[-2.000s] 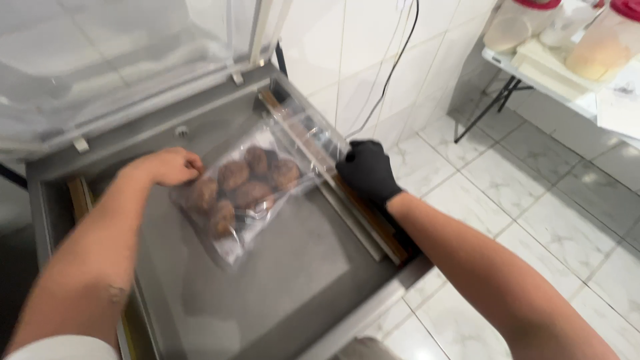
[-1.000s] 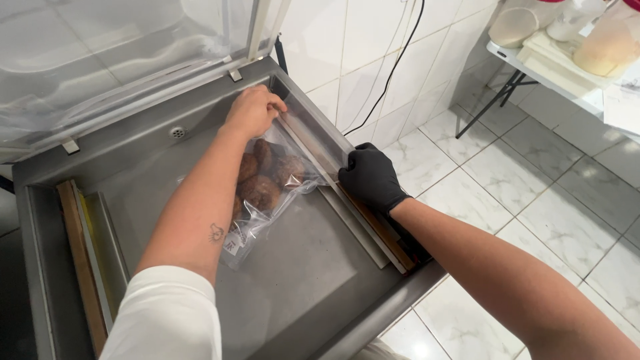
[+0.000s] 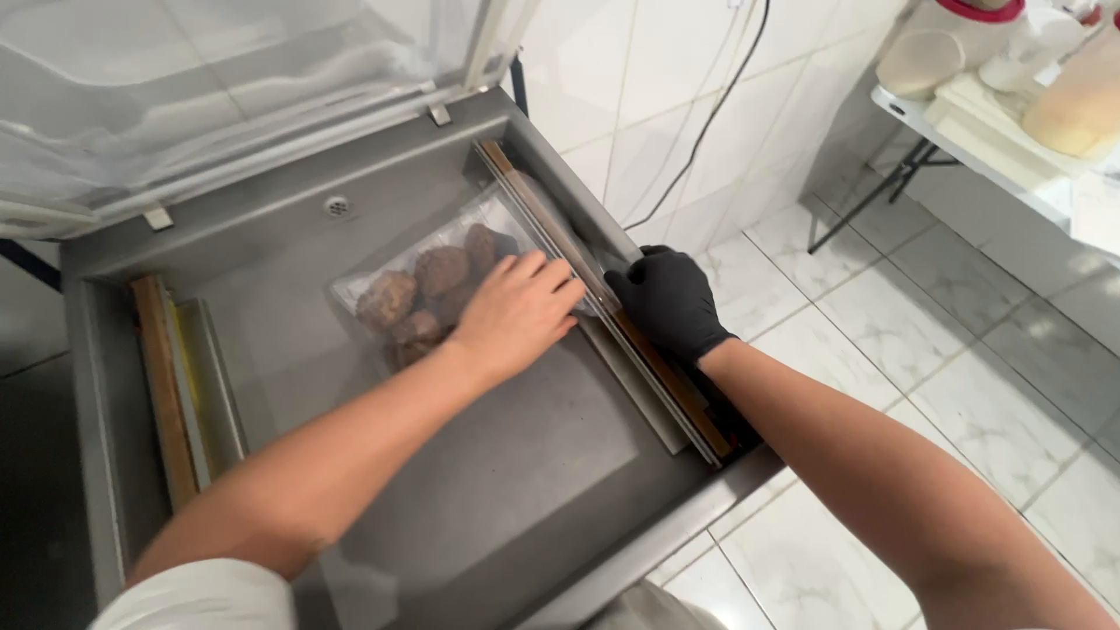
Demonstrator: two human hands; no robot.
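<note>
A clear plastic bag of brown, lumpy food pieces (image 3: 442, 269) lies flat in the metal chamber of a vacuum sealer (image 3: 525, 437), its open end toward the right sealing bar (image 3: 595, 289). Bare, my left hand (image 3: 522, 306) rests over the bag's right part, its fingertips near that bar; whether it pinches the plastic cannot be told. My right hand (image 3: 667, 302), in a black glove, is curled at the chamber's right rim beside the bar, and its fingertips are partly hidden. Part of the bag's mouth reaches over the bar toward the glove.
The transparent lid (image 3: 262, 70) stands raised at the back. Another sealing bar (image 3: 166, 394) runs along the chamber's left side. A black cable (image 3: 713, 114) hangs by the tiled wall. At the upper right, a white folding table (image 3: 971, 149) holds plastic containers with red lids (image 3: 980, 10).
My left hand was at the bag's far left corner, then reached the back end of the right bar, and now lies nearer over the bag. The gloved right hand stays at the rim.
</note>
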